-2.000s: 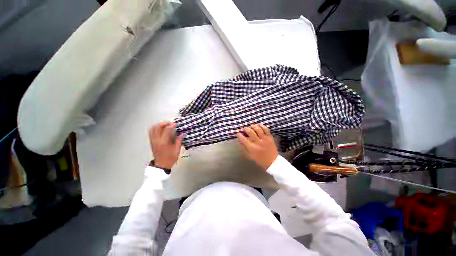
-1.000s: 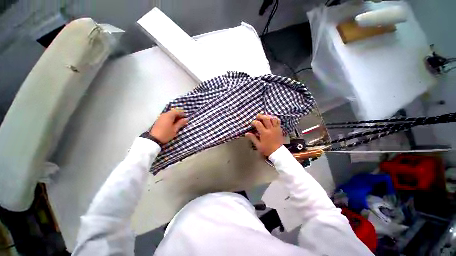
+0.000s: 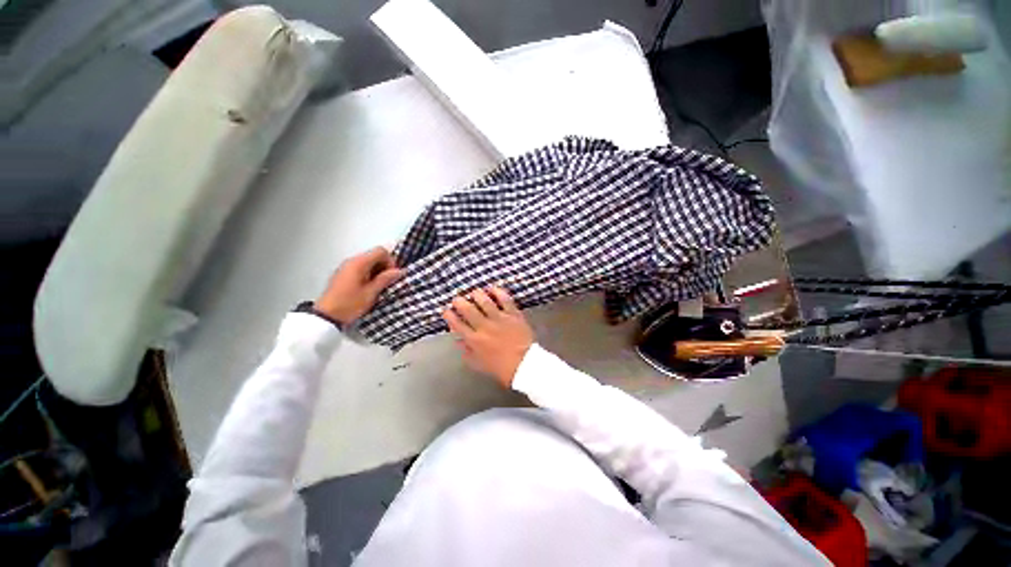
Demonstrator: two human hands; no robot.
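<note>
The black-and-white checked garment (image 3: pixel 577 222) lies across the padded ironing table (image 3: pixel 333 177), bunched at its right end, with a flatter part running to the lower left. My left hand (image 3: pixel 357 286) is at the garment's left end, fingertips on the cloth edge; whether it pinches the cloth is unclear. My right hand (image 3: pixel 488 330) lies on the garment's near edge, fingers spread a little on the cloth. The steam iron (image 3: pixel 710 341) stands at the table's right edge, its wooden handle toward me, just beside the garment.
A thick cream pressing buck (image 3: pixel 155 210) reaches over the table's left side. A long white beam (image 3: pixel 443 72) lies beyond the garment. Dark hoses (image 3: pixel 887 301) run right from the iron. Blue (image 3: pixel 854 443) and red (image 3: pixel 815 521) containers are on the floor at right.
My right hand has moved left along the garment's near edge, away from the iron. My left hand has shifted to the cloth's left end. The iron is now more fully visible.
</note>
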